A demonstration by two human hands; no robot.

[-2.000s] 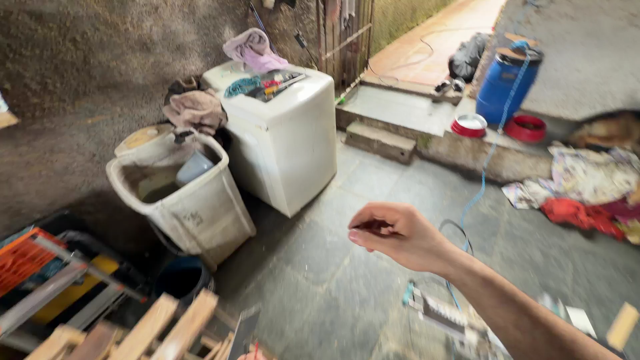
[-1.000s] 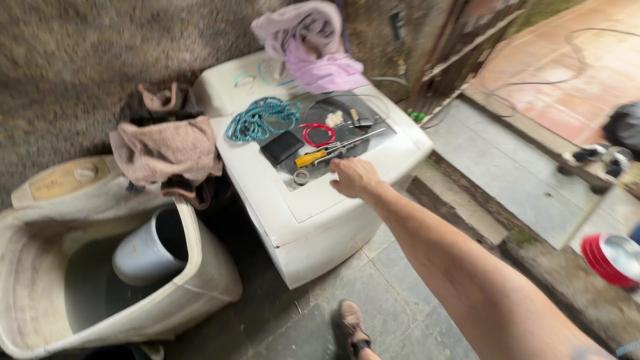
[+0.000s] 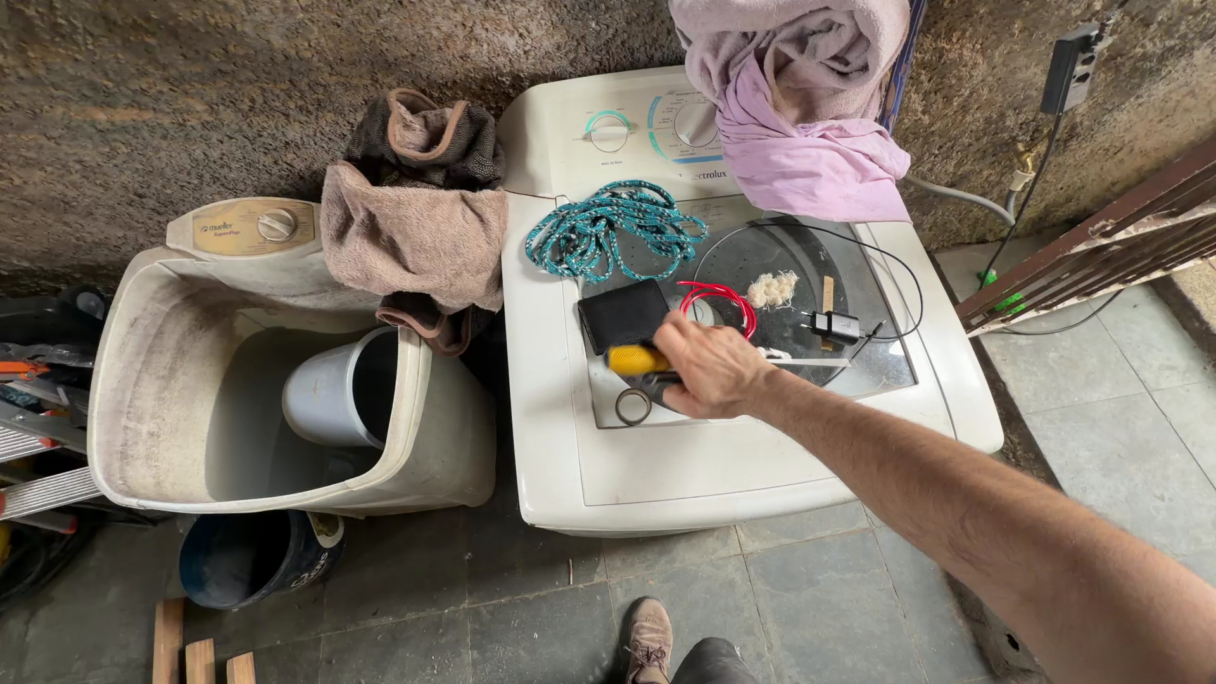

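Note:
My right hand (image 3: pixel 711 366) is over the lid of a white top-loading washing machine (image 3: pixel 665 465), its fingers at a yellow-handled tool (image 3: pixel 636 359); whether they grip it is hidden. Close by lie a black wallet-like case (image 3: pixel 622 313), a roll of tape (image 3: pixel 633 406) and a loop of red cord (image 3: pixel 727 299). Farther back is a coil of teal rope (image 3: pixel 608 228). Right of the hand are a tuft of pale fibre (image 3: pixel 772 289), a black plug adapter (image 3: pixel 836 327) with a thin cable, and a slim metal blade or rod (image 3: pixel 807 362). My left hand is out of view.
Left of the machine stands a washtub (image 3: pixel 446 427) holding water and a white bucket (image 3: pixel 332 394), with a brown towel (image 3: pixel 418 237) over its corner. A dark bucket (image 3: pixel 237 560) stands below it. Pink cloths (image 3: pixel 807 161) lie at the machine's back; a metal gate (image 3: pixel 1092 237) is at right.
My right hand has gone from above the floor to the washing machine lid, then left along it to the yellow-handled tool. The view has moved much closer to the machine.

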